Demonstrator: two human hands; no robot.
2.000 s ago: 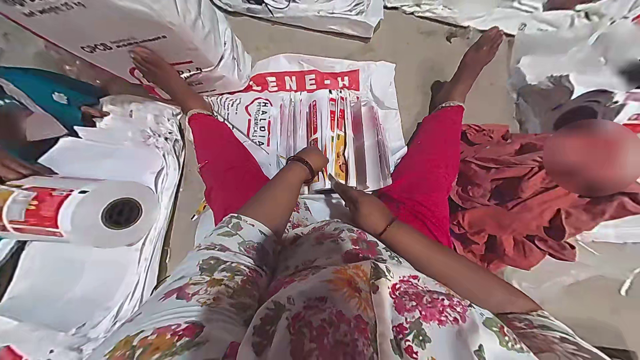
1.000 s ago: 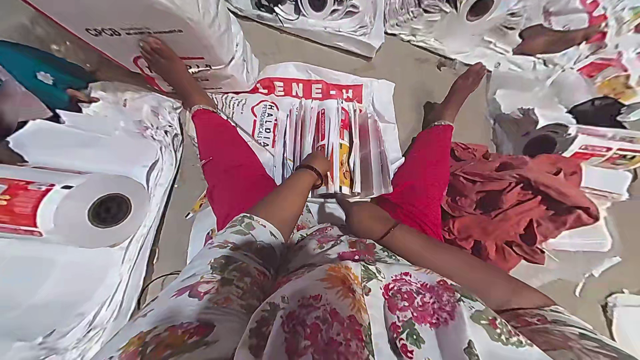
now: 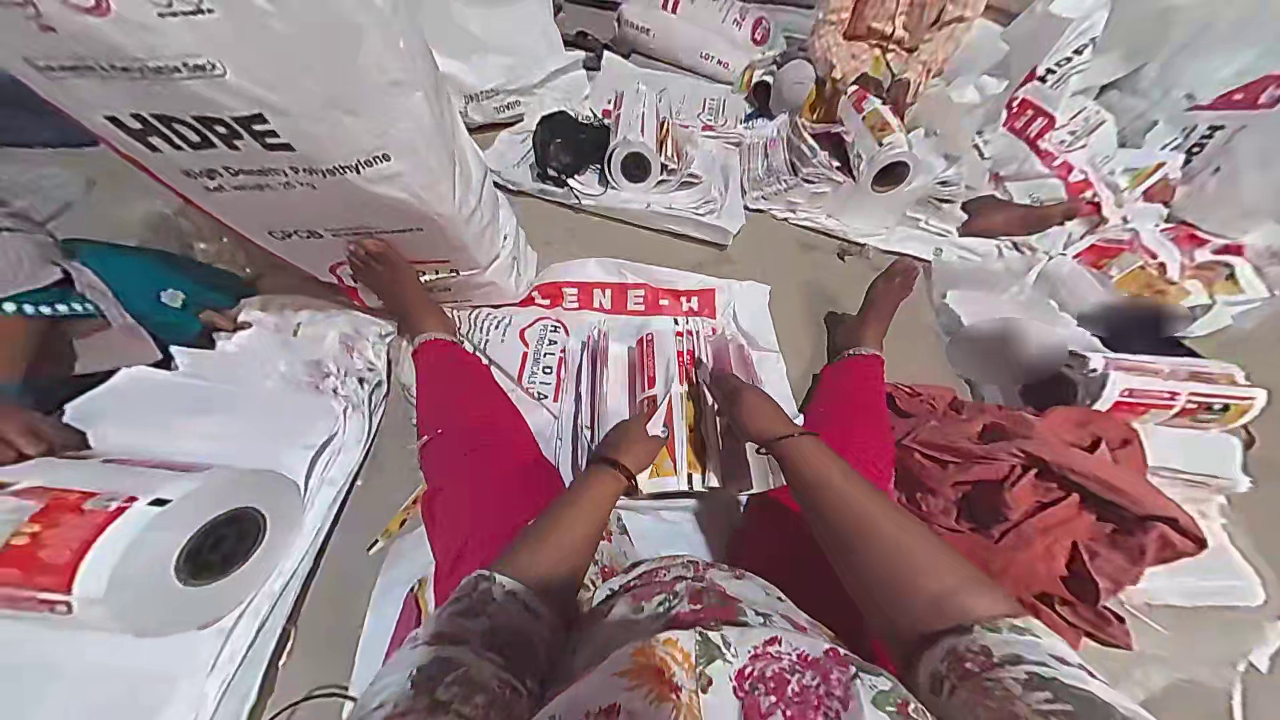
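Observation:
A row of printed packaging film pieces, white, red and yellow, lies on a flattened white plastic sack between my legs. My left hand is at the near left part of the row, its fingers closed on the edge of a film piece. On the right side of the row, my right hand touches the upright edges of the pieces; whether it grips one is hidden. Both wrists bear bracelets.
A full HDPE sack stands at upper left, under my foot. A large film roll lies at left, near a co-worker's hand. Red cloth is at right. More film rolls and another person's arm are farther off.
My right hand has moved from the near edge of the row up onto its right side. The pieces at the middle now lean more apart. The view has shifted to show more ahead.

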